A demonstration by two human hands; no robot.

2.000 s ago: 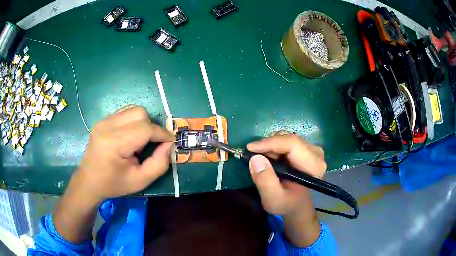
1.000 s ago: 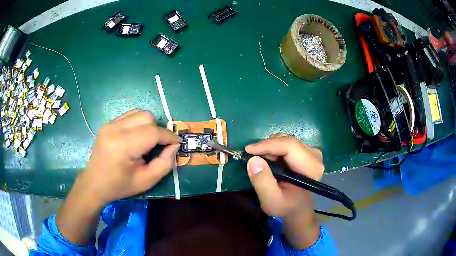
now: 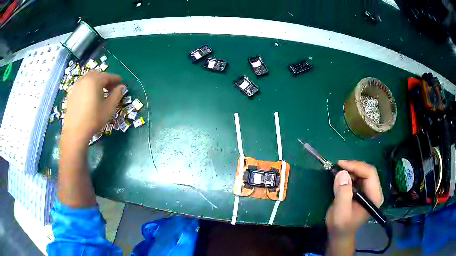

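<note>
My right hand holds the black soldering iron, its silver tip pointing up-left, clear of the fixture. The orange-brown fixture lies on two white tape strips, with a black electronic unit in its middle. My left hand is over the pile of small silver-white cells at the left, fingers bent down; whether it grips a cell cannot be told. The solder wire runs from the solder roll down to near the fixture.
Several loose black units lie at the back. The tan pot with silvery filling stands at the right, a wire offcut beside it. A fan and red tool tray are far right. White patterned sheets or trays are far left.
My left hand has left the fixture and moved to the cell pile. My right hand has drawn the iron away to the right. The view has shifted left, and the wire's loose end now shows.
</note>
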